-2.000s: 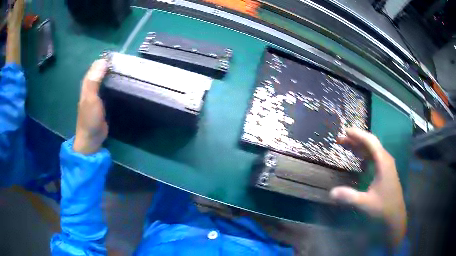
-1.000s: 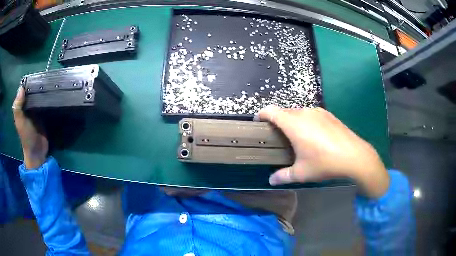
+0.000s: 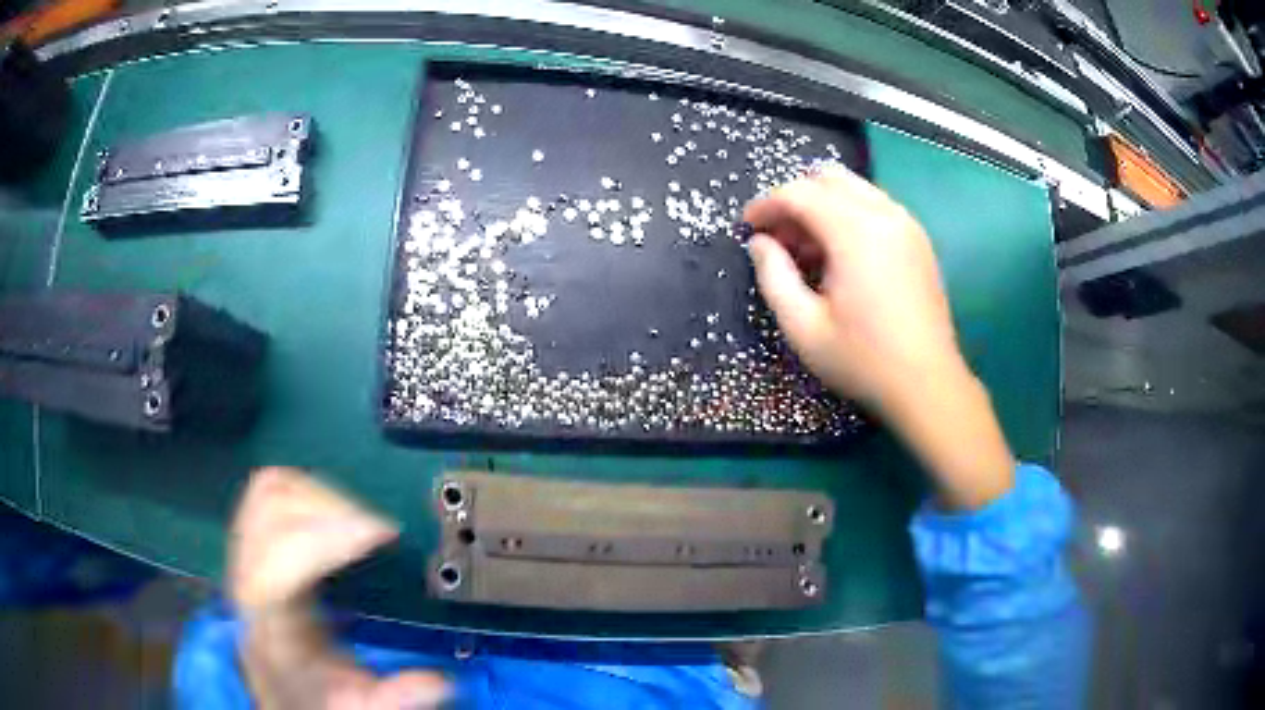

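Note:
A dark plate point(image 3: 631, 545) lies flat near the bench's front edge, with ringed holes at both ends and small holes along its central groove. Behind it is the black parts tray point(image 3: 611, 308), scattered with small silver fasteners point(image 3: 465, 354). My right hand point(image 3: 846, 271) is over the tray's right part, fingers curled with thumb and index close together; whether a fastener is between them cannot be told. My left hand point(image 3: 312, 555) is blurred, left of the plate and not touching it; its fingers' hold is unclear.
A plate stack point(image 3: 118, 361) stands at the left. Another dark plate piece point(image 3: 201, 169) lies behind it. The green bench point(image 3: 971, 278) has a curved front edge. A metal conveyor rail point(image 3: 611, 56) runs along the back, with an orange piece point(image 3: 1145, 174) at the right.
My right hand has left the plate and moved back over the tray. My left hand has let go of the plate stack and moved right toward the plate, which now shows whole.

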